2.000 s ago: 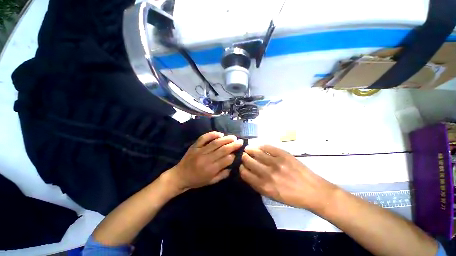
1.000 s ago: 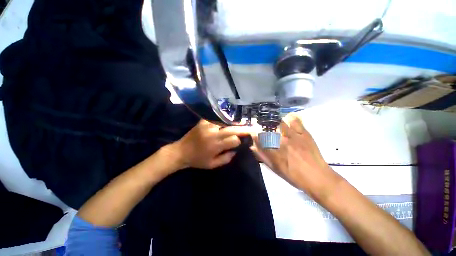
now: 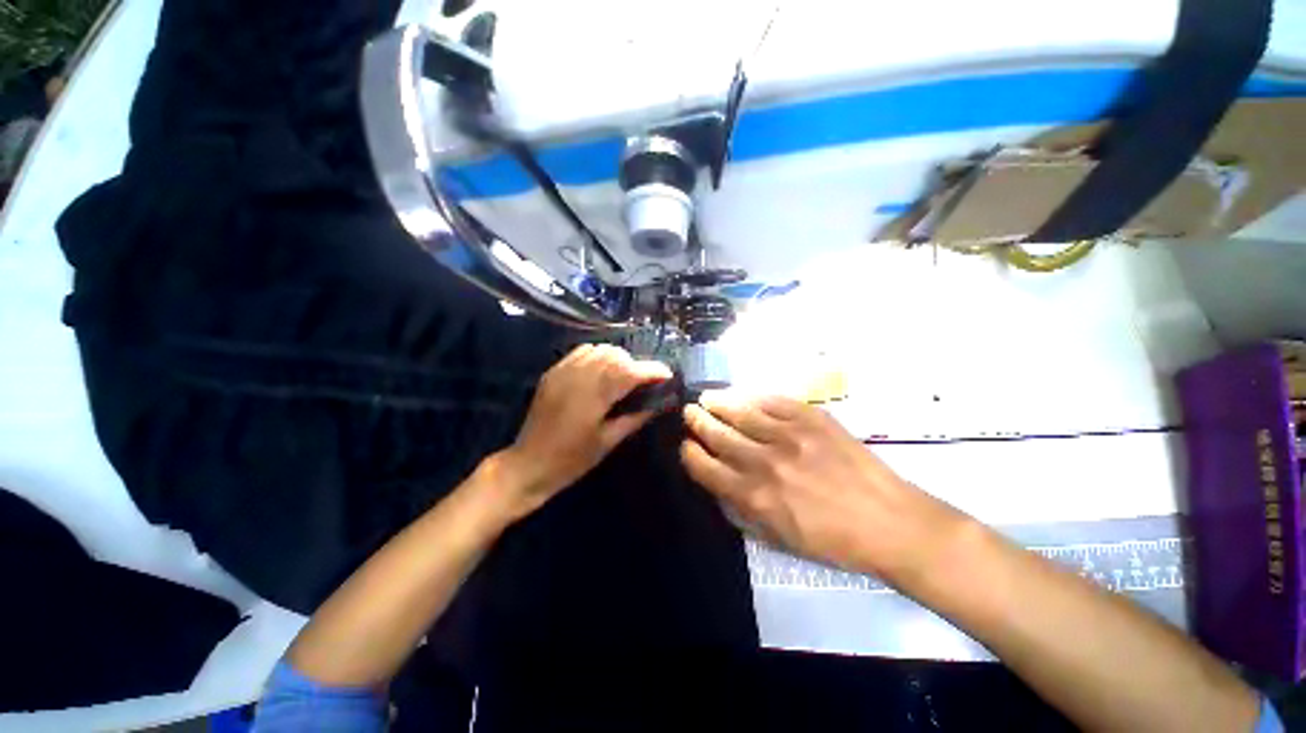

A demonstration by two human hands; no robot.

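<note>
A large black garment piece (image 3: 301, 315) lies left of the needle and runs down over the lap. My left hand (image 3: 580, 415) pinches its edge between thumb and fingers just below the presser foot. My right hand (image 3: 781, 473) has its fingertips on the fabric edge beside it, close to the left fingertips. The presser foot and needle area (image 3: 659, 322) sits just above my fingers, with a grey ridged knob (image 3: 708, 365) to its right. The fabric directly under the foot is hard to make out.
The white sewing machine head (image 3: 917, 57) with a blue stripe spans the top. Cardboard (image 3: 1003, 201) is held by a black strap (image 3: 1160, 129). A purple box (image 3: 1239, 501) stands right, a ruler (image 3: 1110, 566) lies near the front edge, and another black cloth (image 3: 100, 616) lies far left.
The camera view moved closer, then back. My right hand moved from beside the knob down to below it. My left hand's fingers have shifted up toward the foot compared with the earliest frame.
</note>
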